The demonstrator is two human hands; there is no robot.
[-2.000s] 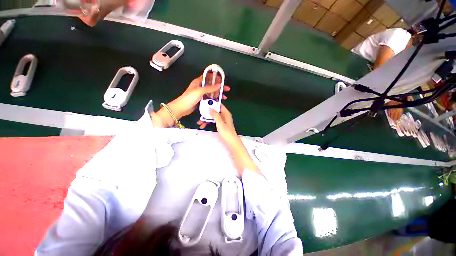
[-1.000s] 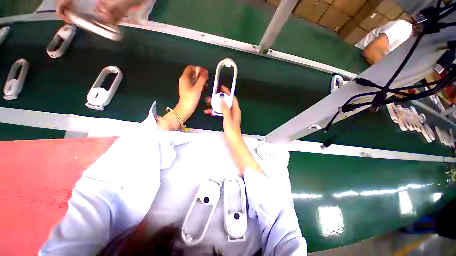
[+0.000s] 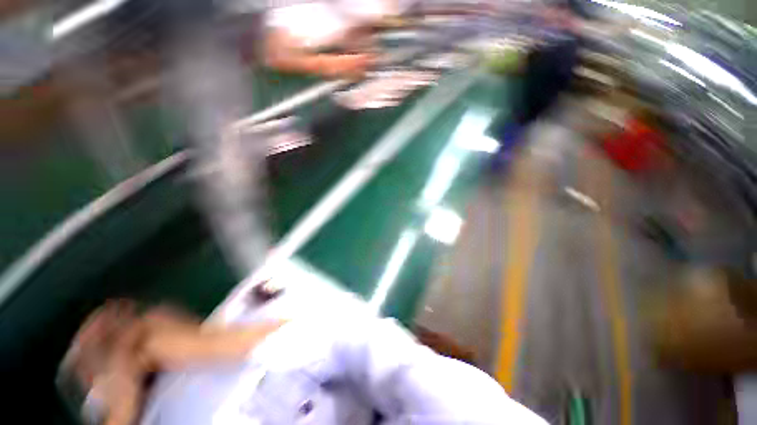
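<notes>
The view is strongly blurred. My right hand [image 3: 137, 336] is at the lower left over the dark green belt [image 3: 108, 257], with its forearm reaching in from the right. My left hand [image 3: 120, 394] seems to be just below it, overlapping and cut off near the bottom edge. Pale blurred edges show around the hands, but I cannot tell whether they grip a housing. The white cloth [image 3: 319, 286] is right of the hands, with a small dark round thing [image 3: 266, 290] near its corner. A dark spot also shows on white lower down.
A blurred grey upright [image 3: 224, 158] rises beyond the cloth. Another person's arm [image 3: 319, 62] is over the line, near pale parts [image 3: 386, 87]. The glossy green bench [image 3: 415, 241] runs right of the belt. Yellow floor lines [image 3: 515, 274] and a brown carton-like shape [image 3: 705, 319] are farther right.
The view has swung right and blurred, bringing in the floor aisle. My hands now appear at the lower left and close together; before, they were apart, with a housing in my right hand.
</notes>
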